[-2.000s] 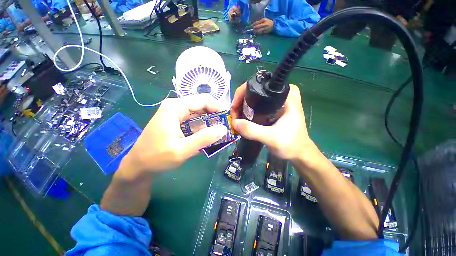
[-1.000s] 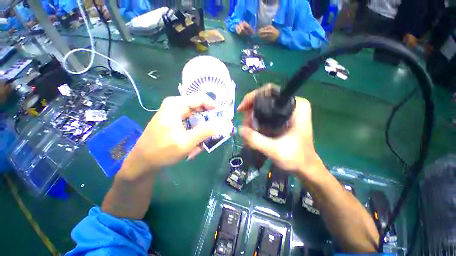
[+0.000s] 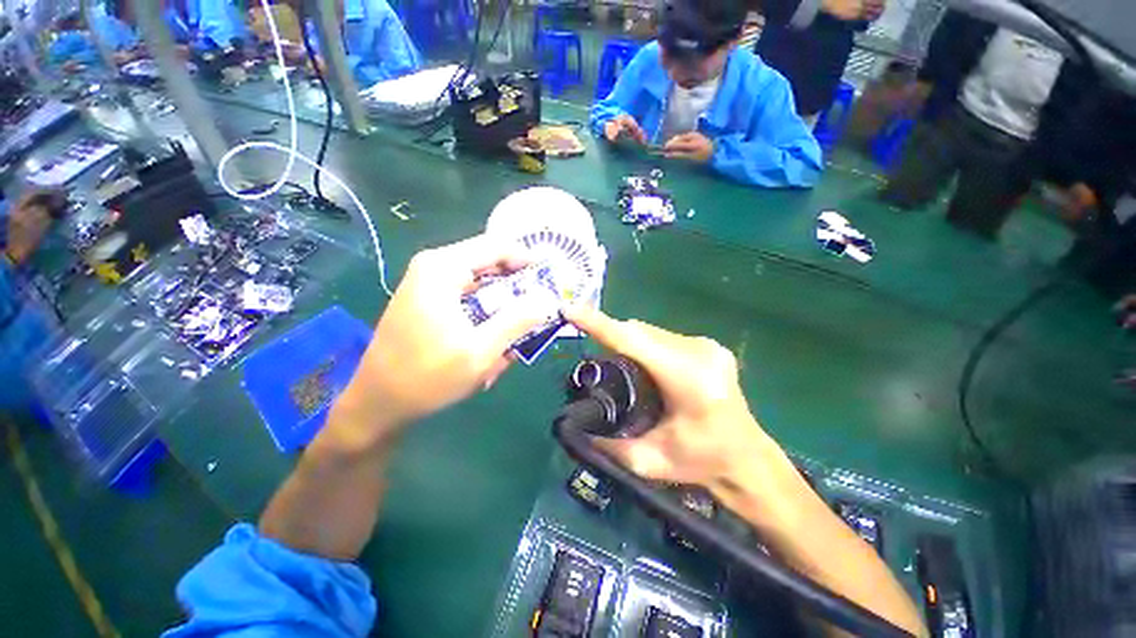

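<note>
My left hand [image 3: 430,330] holds a small half-assembled phone [image 3: 511,297] with silver and blue electronics, in front of the fan. My right hand [image 3: 691,405] holds the black electric screwdriver [image 3: 629,396] in the palm, its cord end towards me. The right index fingertip touches or nearly touches the phone's right edge; whether it holds a screw is too small to tell. The screwdriver's tip is hidden. Below, a clear blister tray [image 3: 511,580] holds several dark phones [image 3: 573,596], partly covered by my right arm and the cord.
A white fan [image 3: 544,224] stands behind my left hand. A blue parts bin [image 3: 299,374] with tiny screws is at left, beside a clear tray of small parts [image 3: 206,299]. The thick black cord [image 3: 735,542] crosses the blister tray. A person in blue works across the bench.
The screwdriver has tipped over in my right hand, and its cord now runs down across my forearm instead of arching above. My right index finger has reached to the phone. The view has tilted up.
</note>
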